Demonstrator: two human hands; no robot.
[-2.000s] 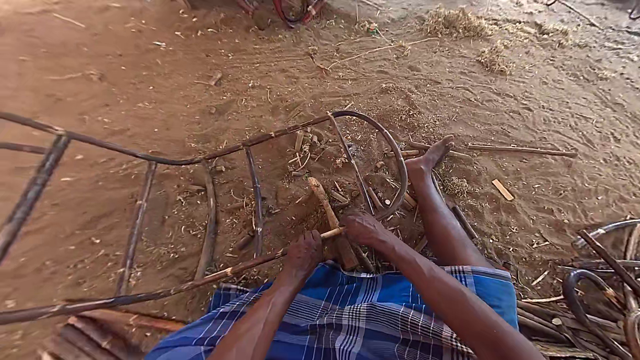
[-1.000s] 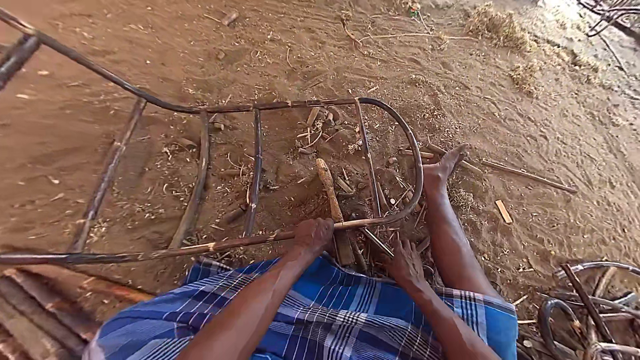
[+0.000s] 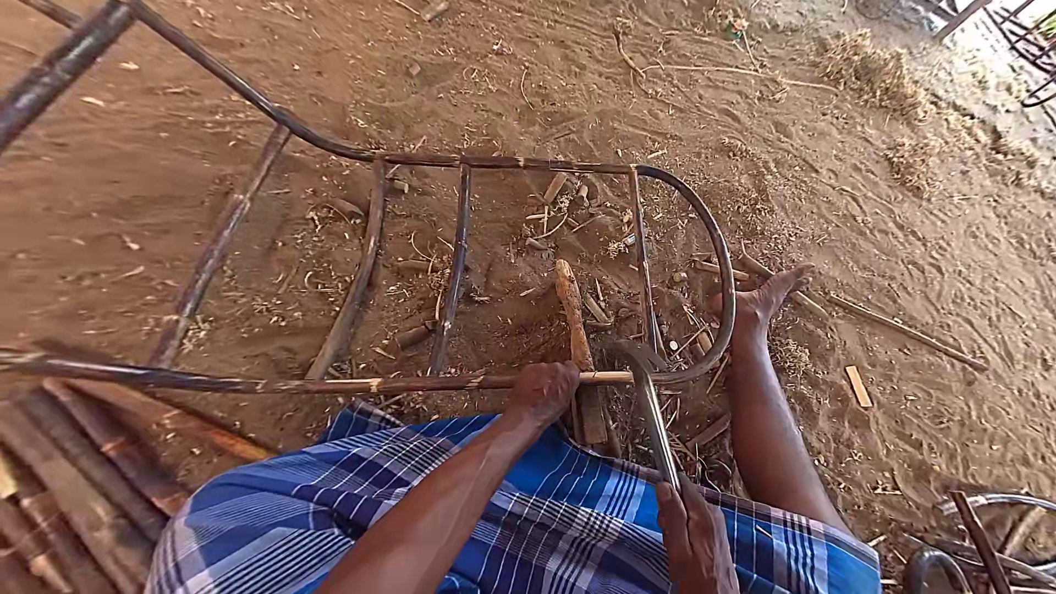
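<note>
A long frame of dark bent cane poles with several crossbars lies across the view, its rounded end at the right. My left hand is closed around the near rail of this frame, beside a pale section of the rail. In my right hand is the shaft of a metal claw hammer, whose head is at the near rail, close to the rounded end. Whether the head touches the rail I cannot tell. A rough wooden piece passes under the rail near my left hand.
My bare foot rests on the sandy ground right of the frame. Brown poles are piled at the lower left. Curved cane pieces lie at the lower right. Offcuts and shavings are scattered about, and a thin stick lies beyond my foot.
My right hand was on the near rail, then moved down off it; it now holds the hammer with the head up at the rail. My left hand stays on the rail.
</note>
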